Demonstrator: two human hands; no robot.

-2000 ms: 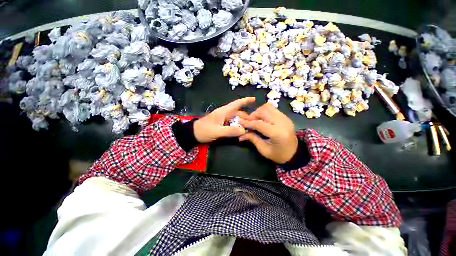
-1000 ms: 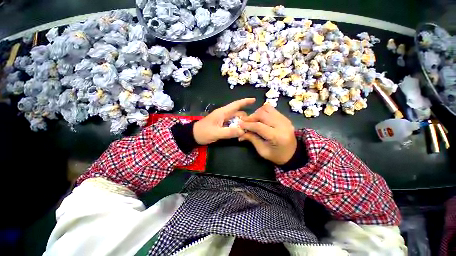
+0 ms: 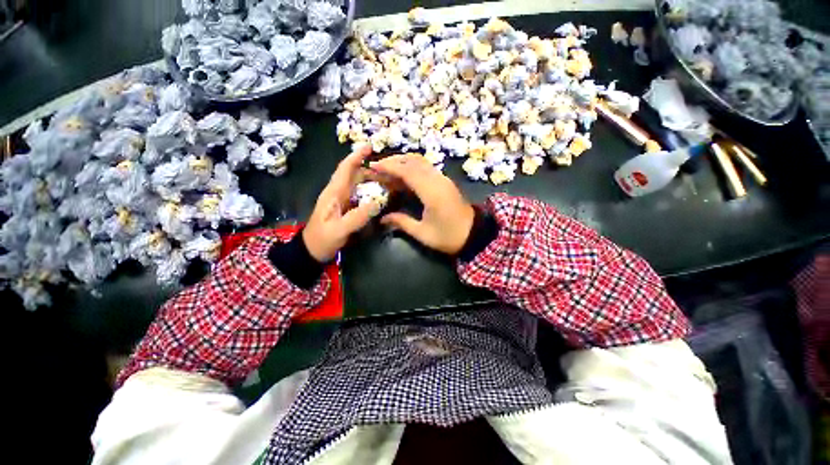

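Observation:
A small white-lilac flower piece (image 3: 370, 194) is at the fingers of my left hand (image 3: 339, 216), which grips it near the thumb tip. My right hand (image 3: 431, 205) curves around its right side, with thumb and fingers apart; its fingertips are near the left fingertips and partly hidden. Whether they touch the piece is unclear. The pile of small white and yellow-cream flower hearts (image 3: 464, 95) lies just beyond my hands. The heap of larger grey-lilac flower heads (image 3: 118, 173) lies at the left.
One basin of flower heads (image 3: 338, 41) stands behind the left heap, another (image 3: 705, 88) at the far right. A glue bottle (image 3: 648, 173), crumpled white tissue (image 3: 675, 107) and gold-coloured tubes (image 3: 727, 170) lie at right. A red packet (image 3: 329, 295) is under my left forearm.
The view has turned right, so everything sits further left. My right thumb and fingers have spread from their pinch, and the flower piece shows more clearly.

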